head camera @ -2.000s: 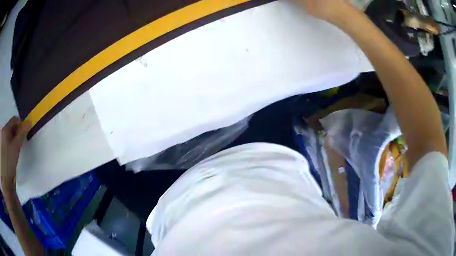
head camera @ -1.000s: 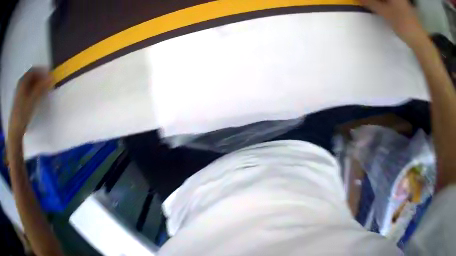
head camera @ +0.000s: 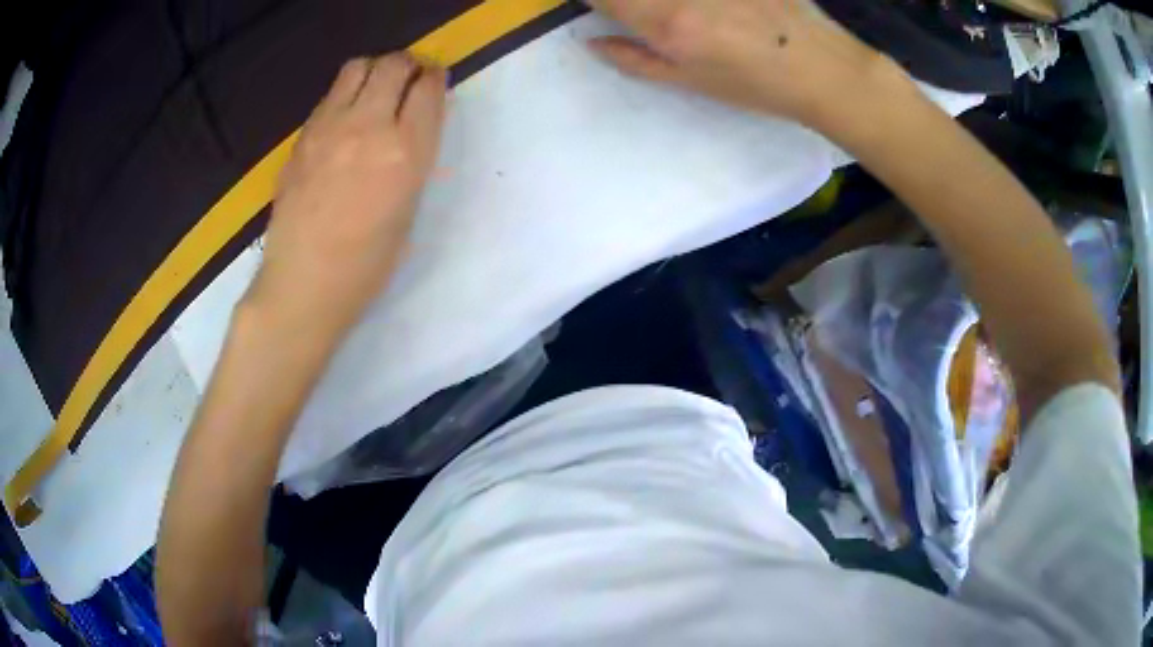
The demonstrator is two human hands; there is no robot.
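Note:
A yellow strip (head camera: 190,259) lies along the near edge of a dark garment (head camera: 139,139), with a narrow dark border showing on its near side. Its left end runs past the garment's corner onto the white cloth. My left hand (head camera: 360,164) lies flat over the strip and hem, fingers on the garment and palm over the white cloth. My right hand (head camera: 708,44) is at the top edge, over the hem further right; its fingertips are partly cut off by the frame, so its grip cannot be told.
White cloth (head camera: 556,190) covers the table, with clear plastic (head camera: 430,423) hanging below its edge. Blue crates (head camera: 114,613) are at lower left. Plastic bags and cardboard (head camera: 885,329) are below right. A dark pad (head camera: 942,44) and pale cable are at upper right.
My left hand has left the strip's left end and moved right onto the middle of the hem. My right hand has moved left along the top. The view has shifted.

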